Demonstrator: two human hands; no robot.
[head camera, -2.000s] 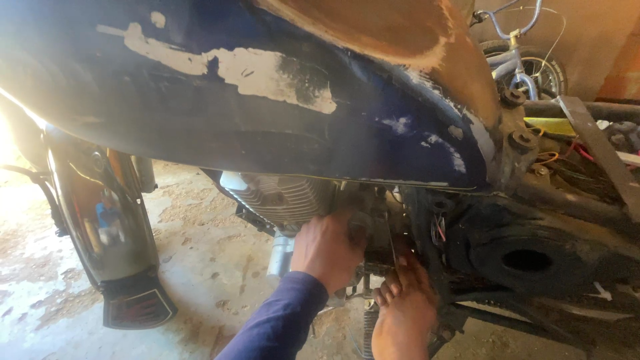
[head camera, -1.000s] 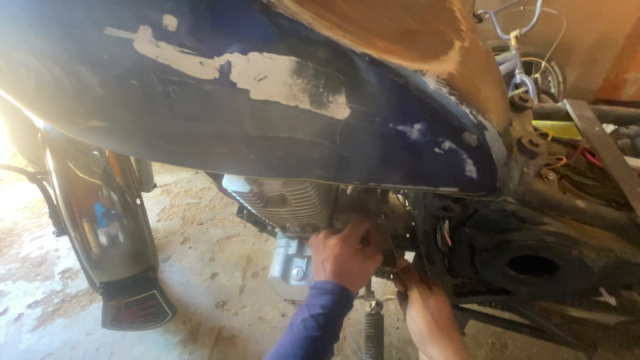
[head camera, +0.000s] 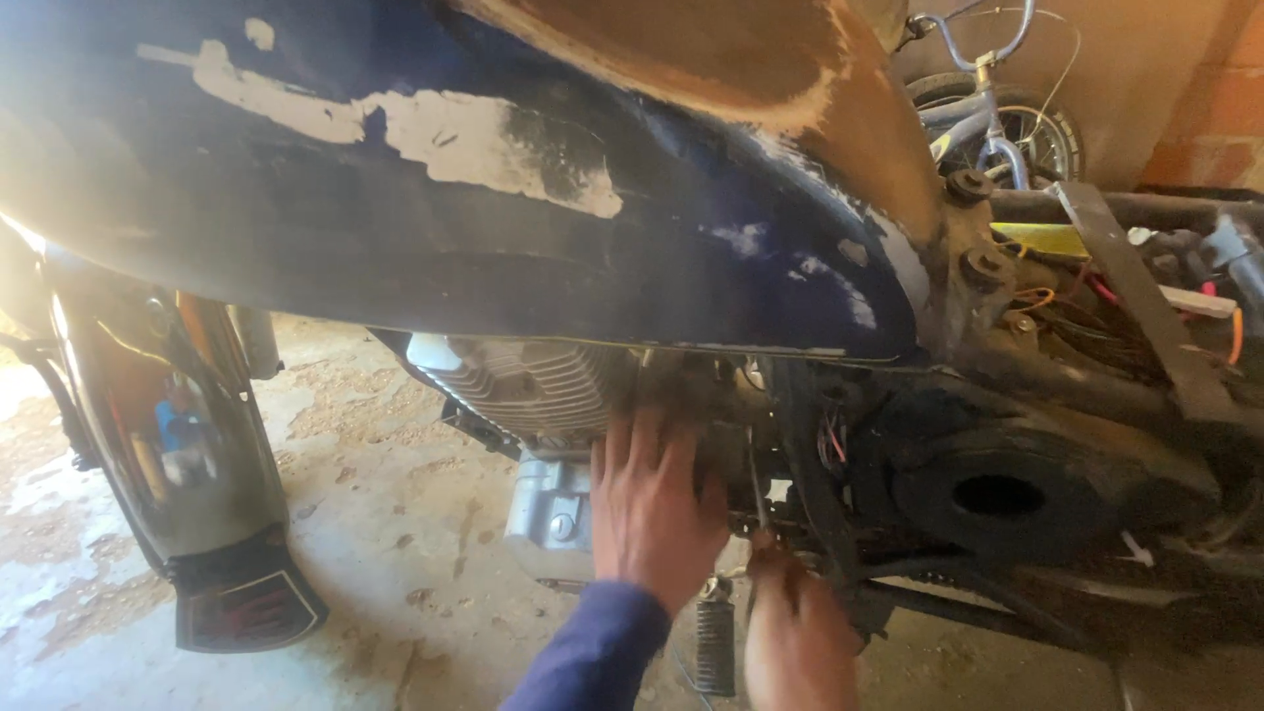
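Observation:
My left hand (head camera: 657, 509), in a blue sleeve, reaches under the worn blue fuel tank (head camera: 494, 237) of a motorcycle, beside the finned engine cylinder (head camera: 533, 385). Its fingertips are in shadow against dark engine parts, so what they touch is hidden. To its right, my right hand (head camera: 800, 622) is closed around the lower end of a thin metal tool (head camera: 758, 479), perhaps a screwdriver, which points up toward the same parts. The silver engine cover (head camera: 553, 513) lies left of my left hand.
A front fender (head camera: 188, 444) with a mud flap is at the left. At the right are the black frame housing (head camera: 997, 484), loose wires (head camera: 1037, 296) and a flat metal bar (head camera: 1136, 296). A coil spring (head camera: 715, 642) hangs below, and a bicycle (head camera: 987, 109) stands behind.
My left hand has opened from a curled grip to extended fingers reaching up beside the cylinder. My right hand stays low beside it.

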